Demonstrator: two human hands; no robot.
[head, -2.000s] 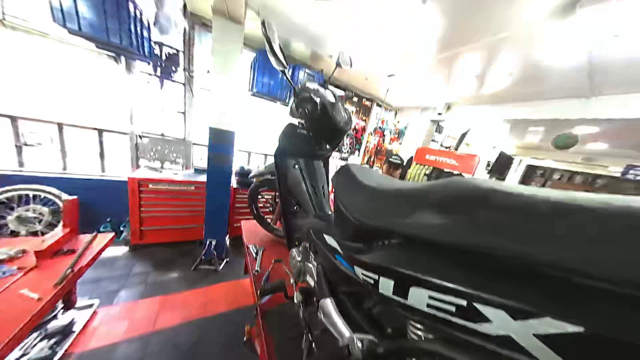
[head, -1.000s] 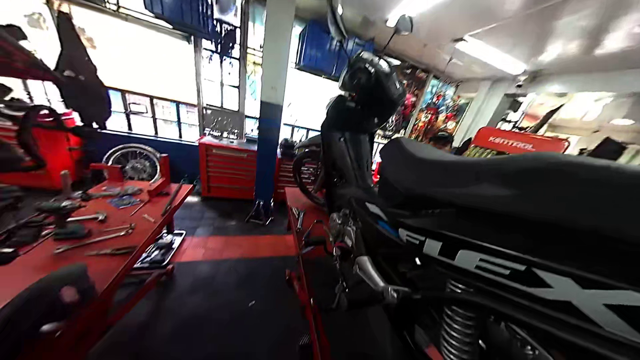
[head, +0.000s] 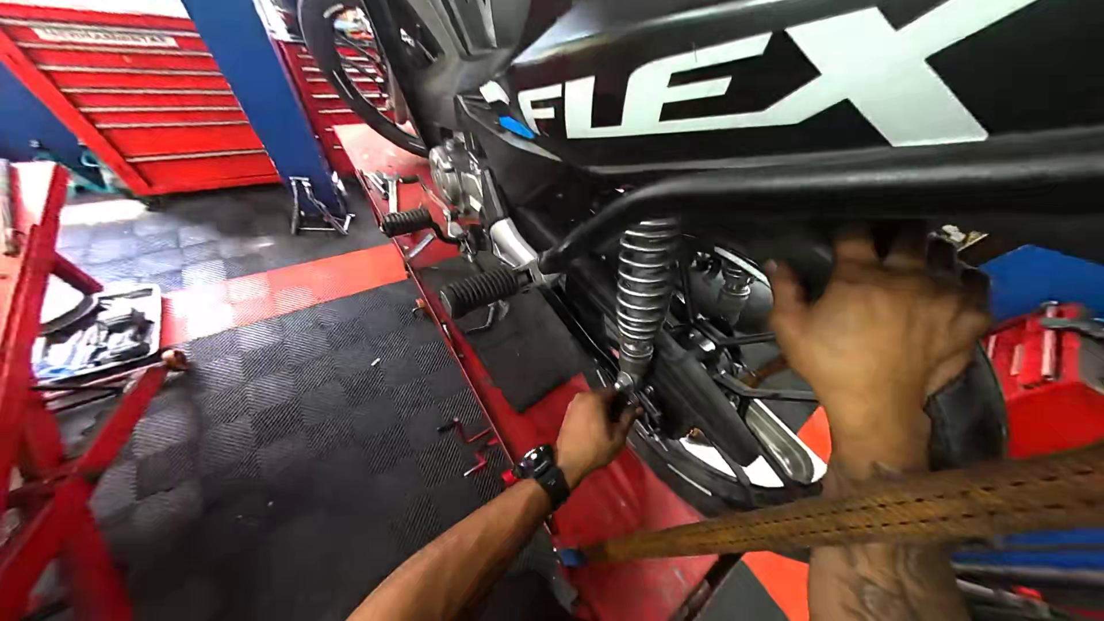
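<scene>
A black motorcycle with a side panel (head: 750, 86) marked FLEX stands on a red lift platform (head: 664, 492). My left hand (head: 595, 431), with a black watch (head: 543, 473) on its wrist, has curled fingers at the lower end of the coil-spring shock absorber (head: 647, 285); whether they grip a part is hidden. Above the rear wheel's tyre (head: 970, 405), my right hand (head: 880, 328) reaches up under the tail, its fingertips partly hidden and blurred. A brown webbing strap (head: 845, 509) crosses in front of my right forearm.
Left of the lift are a red metal workbench frame (head: 43, 414) and a tray of parts (head: 103, 332). A red tool cabinet (head: 147, 95) and a blue pillar (head: 259, 78) stand farther back. Another red toolbox (head: 1044, 371) is at right.
Both my hands have come into view at the rear of the motorcycle; neither shows there in the earlier frames. The view has moved closer and tilted down.
</scene>
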